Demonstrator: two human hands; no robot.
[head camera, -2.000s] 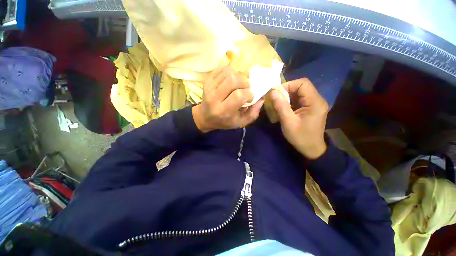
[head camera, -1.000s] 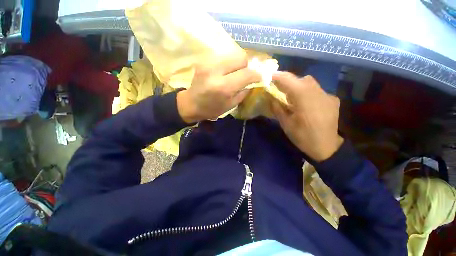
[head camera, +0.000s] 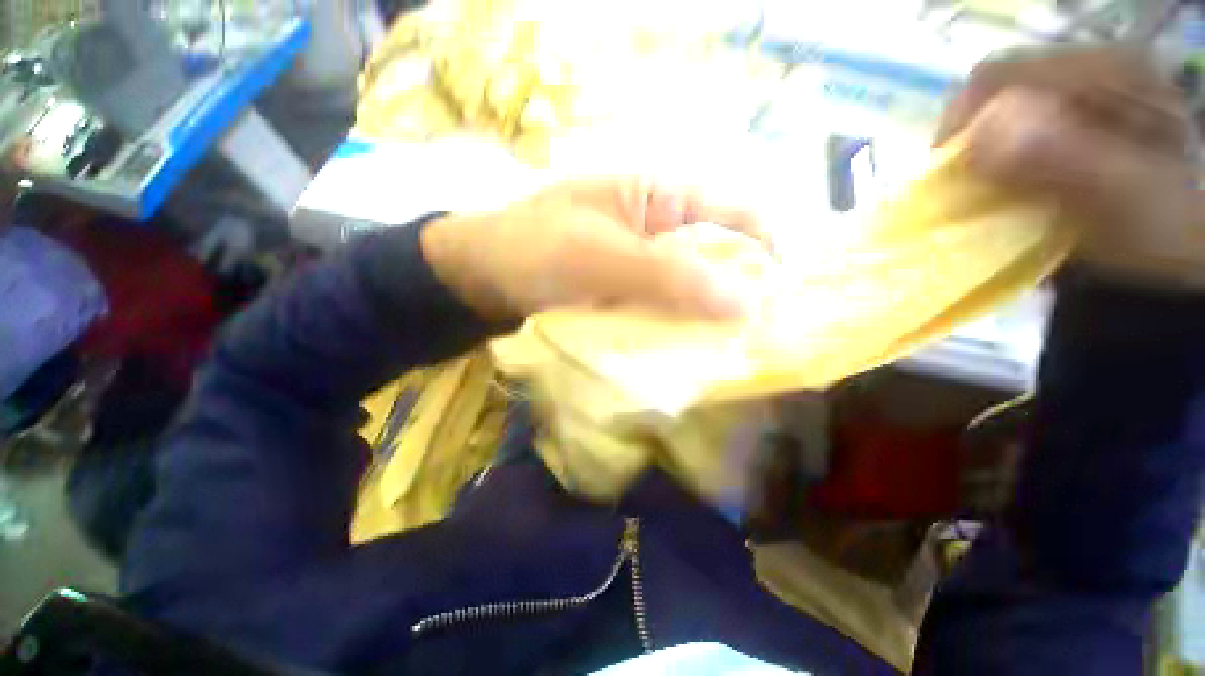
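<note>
A yellow garment piece (head camera: 806, 330) is stretched between my two hands above the front edge of the table, bright and blurred. My left hand (head camera: 608, 251) grips its left part, with thumb and fingers on the cloth. A loose gathered part hangs below my left hand. My right hand (head camera: 1084, 152) is raised at the upper right, blurred, closed on the other end of the piece. Glare washes out the middle of the cloth, so its seam or edge cannot be made out.
A yellow heap (head camera: 463, 73) lies on the white table (head camera: 330, 205) at the back. A small dark object (head camera: 848, 172) lies behind the cloth. More yellow pieces (head camera: 430, 442) hang below the table edge at left. A blue-edged machine table (head camera: 218, 119) stands at the upper left.
My right hand has moved up and far right, pulling the piece out between my hands. The view has tilted up, showing more of the table; the ruler strip no longer shows.
</note>
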